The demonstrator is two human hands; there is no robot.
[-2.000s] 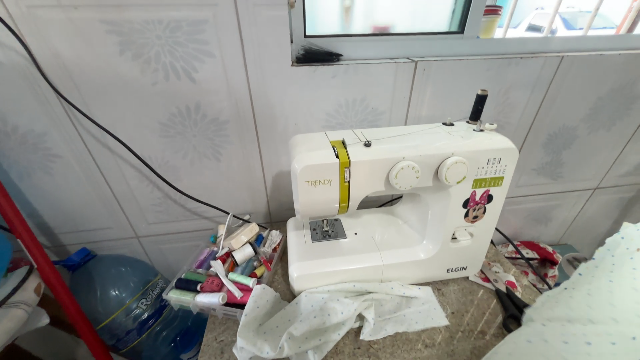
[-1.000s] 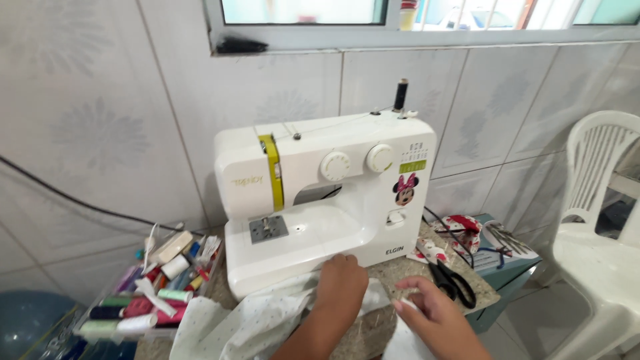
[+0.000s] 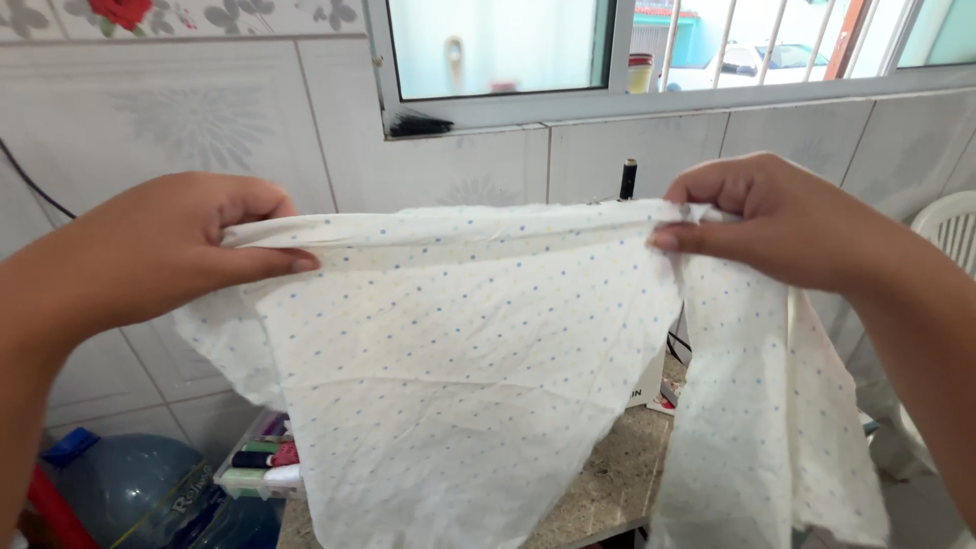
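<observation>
A white cloth with small blue and yellow dots (image 3: 457, 335) hangs stretched between my hands. At the left, my left hand (image 3: 206, 244) pinches its folded top edge between thumb and fingers. My right hand (image 3: 762, 221) grips the same edge at the right, where another length of the cloth drops down. Behind the fabric stands the sewing machine (image 3: 646, 381), nearly all hidden; a lower corner of it shows. Its spool of black thread (image 3: 627, 179) rises above the cloth's top edge.
A clear plastic box (image 3: 252, 476) of thread spools sits at the left of the speckled stone counter (image 3: 610, 488). Beside it is a large blue water bottle (image 3: 145, 488). A white plastic chair (image 3: 949, 229) stands at the right, and a window frame (image 3: 488, 110) is above.
Both hands have moved up and apart, and the dotted cloth, low in front of the machine a second ago, is now raised and spread between them. The view has shifted.
</observation>
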